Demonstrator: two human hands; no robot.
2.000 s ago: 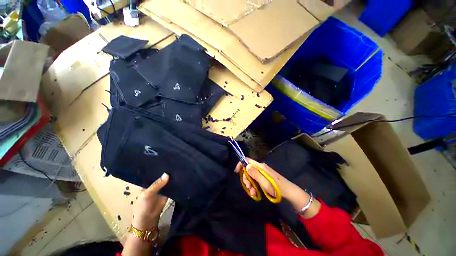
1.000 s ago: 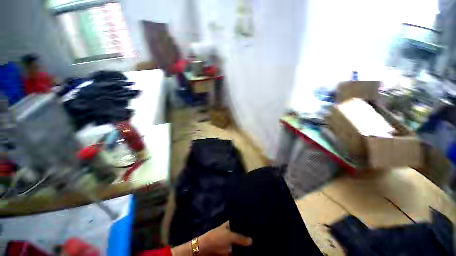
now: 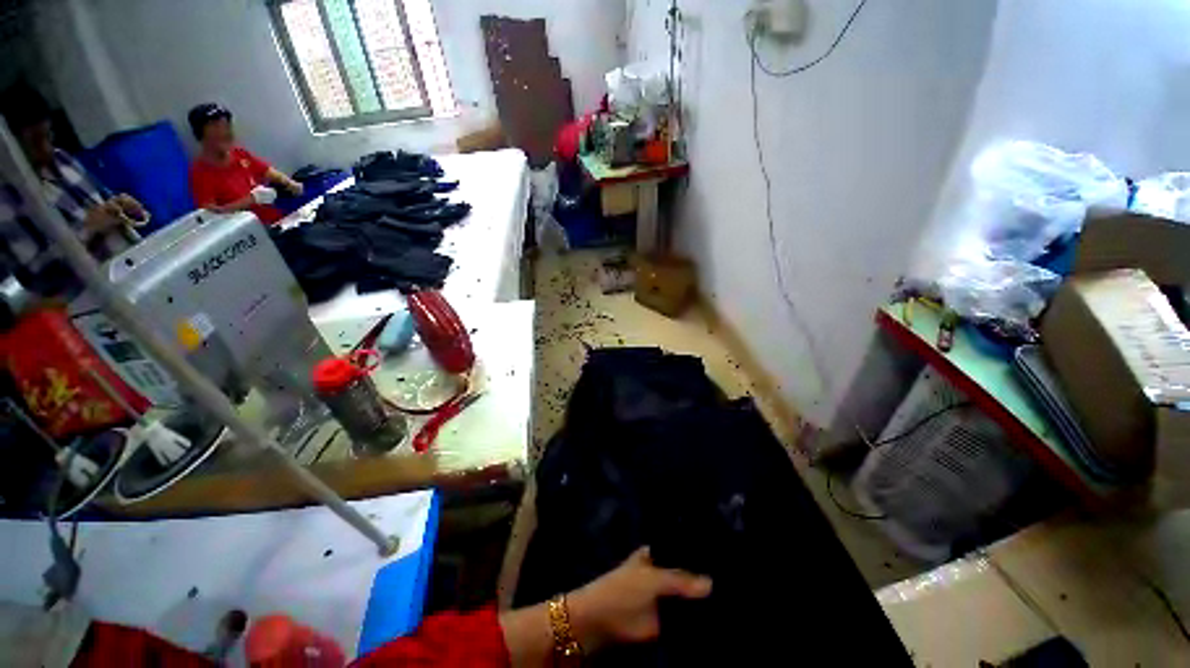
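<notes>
Black fabric [image 3: 679, 457] fills the lower middle of the view, stretching away from me. It is so dark that I cannot tell separate pieces apart. My left hand [image 3: 640, 600], with a gold band at the wrist and a red sleeve, reaches in from the lower left. Its thumb lies over the fabric and it grips it; the other fingers are mostly hidden. My right hand and the scissors are out of view.
A white table [image 3: 503, 379] at left bears a red-lidded jar [image 3: 359, 405], a grey machine [image 3: 215, 300] and black pieces [image 3: 372, 222]. Two people are beyond. At right are cardboard [image 3: 979, 613], a green-topped table [image 3: 992, 392], an open carton [image 3: 1109, 352] and a white basket [image 3: 946, 463].
The view has swung from the cardboard table to the room and is now steadier. My right hand and scissors have left view. My left hand still holds black fabric.
</notes>
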